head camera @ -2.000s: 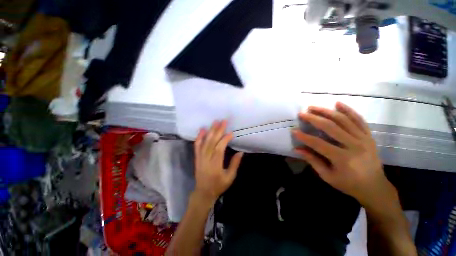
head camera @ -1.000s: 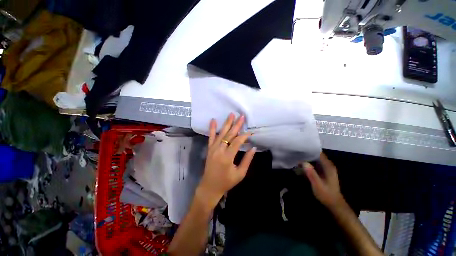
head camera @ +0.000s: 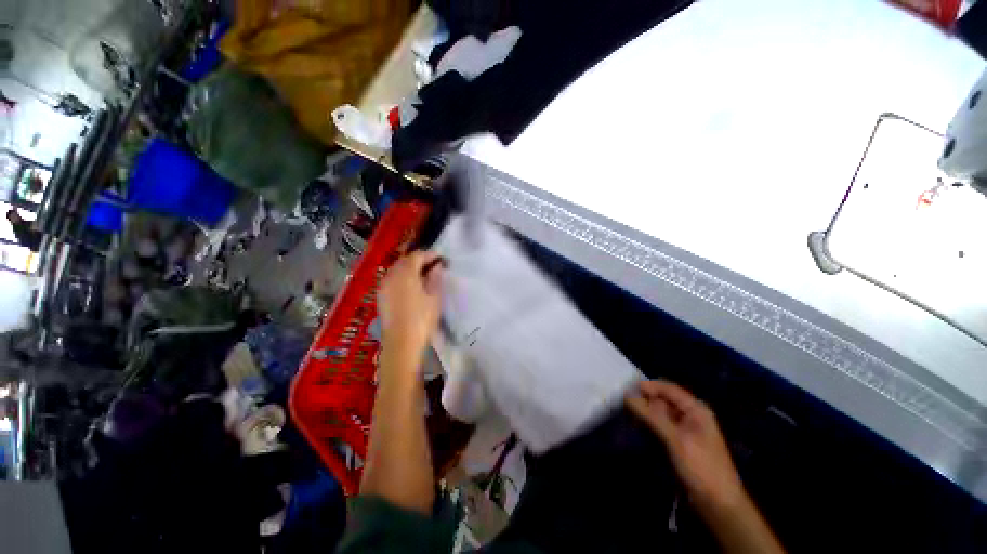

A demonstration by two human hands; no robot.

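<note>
A white and pale grey cloth piece [head camera: 530,335] hangs between my hands, off the table's front edge and partly over the red basket. My left hand [head camera: 409,298] holds its left edge, above the basket. My right hand [head camera: 680,427] pinches its lower right corner. The cloth is slightly blurred, and I cannot tell if a black layer lies behind it.
The red basket [head camera: 357,335] stands below the table at left. The white table [head camera: 736,130] has a printed ruler [head camera: 693,284] along its front edge. Black cut pieces [head camera: 520,65] lie at the table's left end. Cloth heaps and a blue container [head camera: 179,182] are further left.
The view has turned left. The white cloth has left the table top and now hangs by the basket, between both hands. The black piece that lay with it is no longer seen on the table.
</note>
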